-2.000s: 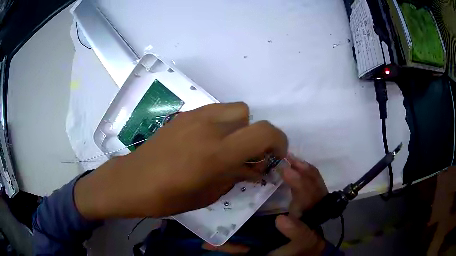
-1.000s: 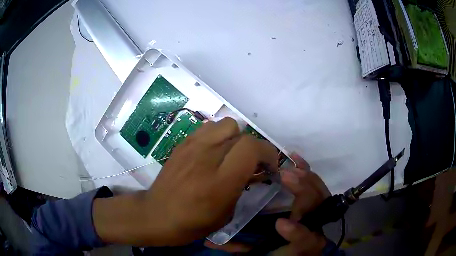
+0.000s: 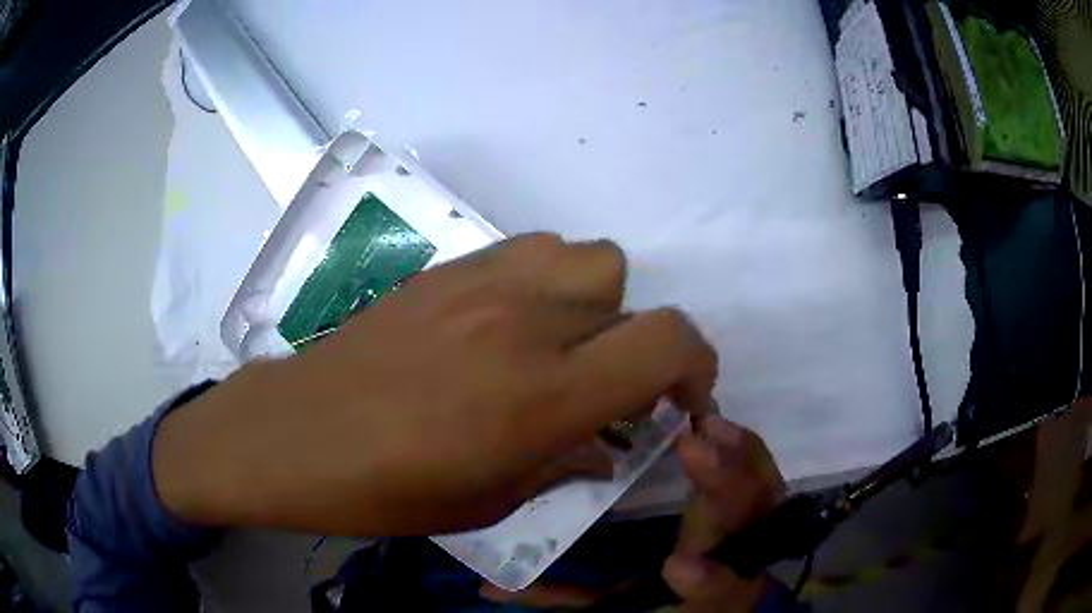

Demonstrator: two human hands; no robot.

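A white plastic housing [image 3: 479,220] lies tilted in front of me, with a green end circuit board [image 3: 364,266] in its far left part. My left hand [image 3: 455,395] is over the middle of the housing, its fingers bent and pinched near the right edge; what they pinch is too small and blurred to tell. My right hand [image 3: 728,503] is at the housing's right edge, its fingertips close to the left ones. It also holds the soldering iron [image 3: 853,493], which points right, away from the housing. The coils and middle board are hidden.
A long white arm [image 3: 258,102] reaches from the housing to the upper left. The black soldering station [image 3: 940,102], with a white label, stands upper right beside a green block [image 3: 1008,98]. A black cord [image 3: 914,317] hangs from it. White paper [image 3: 742,240] covers the table.
My left hand has moved up and right over the housing and covers the middle board again. The iron's tip has dropped lower. The housing has shifted slightly left.
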